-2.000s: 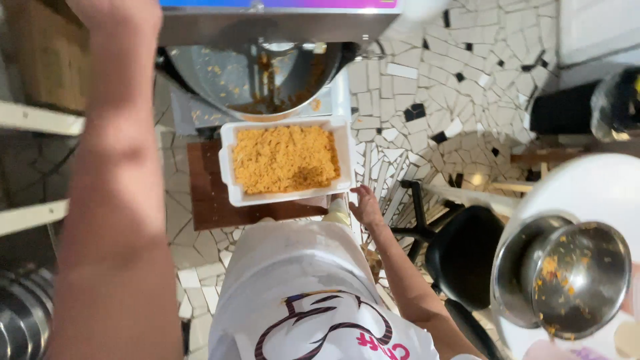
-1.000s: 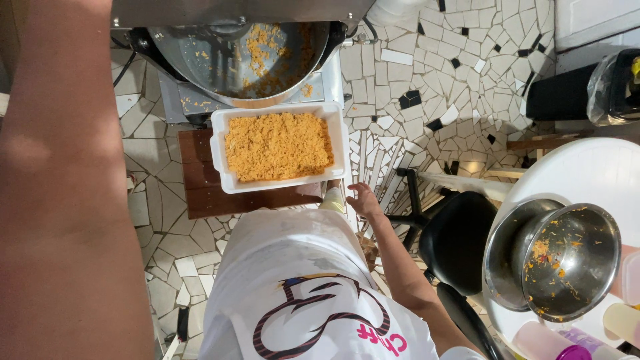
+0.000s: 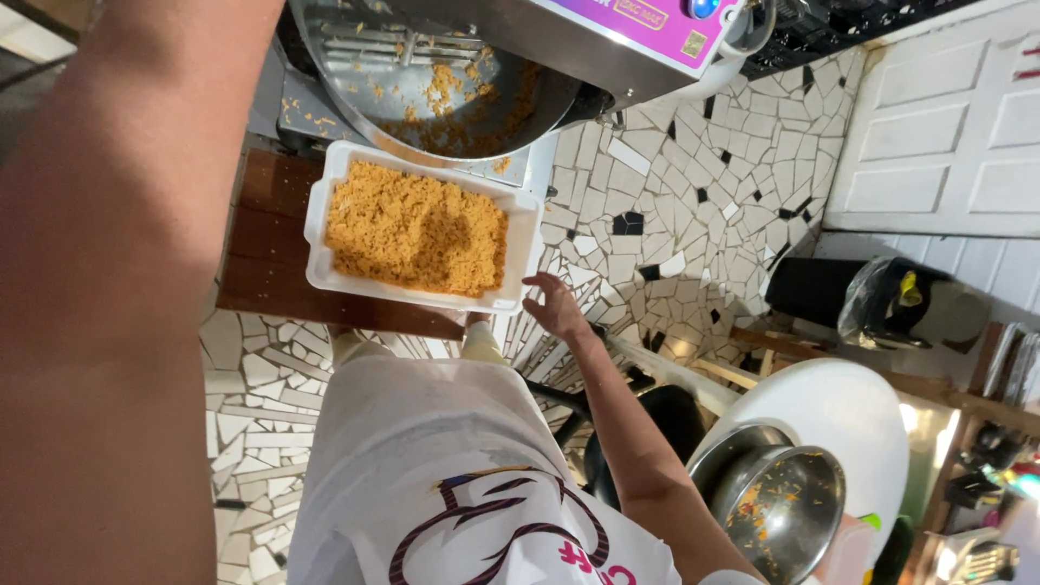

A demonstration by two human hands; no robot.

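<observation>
A white plastic tub (image 3: 319, 244) filled with crumbly orange food (image 3: 414, 227) sits just in front of a large steel pot (image 3: 520, 150) under a mixing machine (image 3: 601, 41). Bits of the orange food cling inside the pot. My right hand (image 3: 556, 307) is beside the tub's near right corner with its fingers apart and slightly bent, holding nothing; whether a fingertip touches the rim is unclear. My left forearm fills the left side, close to the camera, and its hand is out of the frame.
A brown board (image 3: 268, 244) lies below the tub. At right stand a round white table (image 3: 853, 414) with steel bowls (image 3: 792, 504), a black chair (image 3: 674, 422) and a black bin (image 3: 812, 288) with a plastic liner. Mosaic tile covers the floor (image 3: 634, 187).
My left hand, partly seen at the top left two seconds ago, is out of view now. The right hand remains beside the tub's corner. The view has turned.
</observation>
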